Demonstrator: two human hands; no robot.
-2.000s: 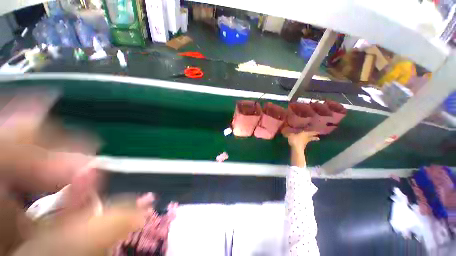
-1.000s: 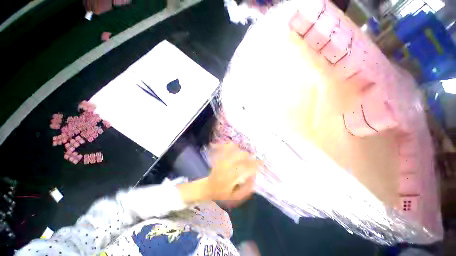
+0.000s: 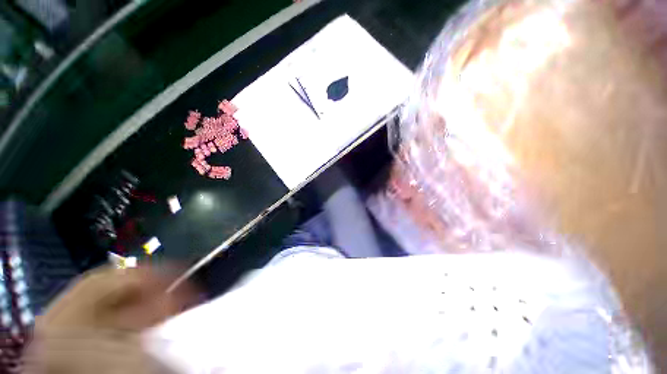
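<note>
My left hand [image 3: 110,314] is blurred at the lower left, cut by the shadowed edge area, with its white dotted sleeve running right. Its fingers, and anything in them, cannot be made out. It is near small white-and-yellow parts [image 3: 151,244] and a blurred dark cluster with red wires [image 3: 113,208] on the bench. My right hand is not visible. Small pink inserts [image 3: 217,133] lie in a loose pile beside the white work pad [image 3: 274,135]. Dark tweezers [image 3: 304,98] and a dark leaf-shaped patch [image 3: 338,88] lie on the pad.
A film-wrapped tan surface [image 3: 512,124] fills the right side, close to the pad's corner. The black bench's front edge [image 3: 241,231] runs diagonally. The green conveyor [image 3: 172,55] and its pale rail [image 3: 146,109] curve across the upper left. A dark striped thing stands at far left.
The view has shifted towards the left end of the bench, so the pad and pink pile appear farther right. My left hand has moved from beside the wrapped surface to the lower left.
</note>
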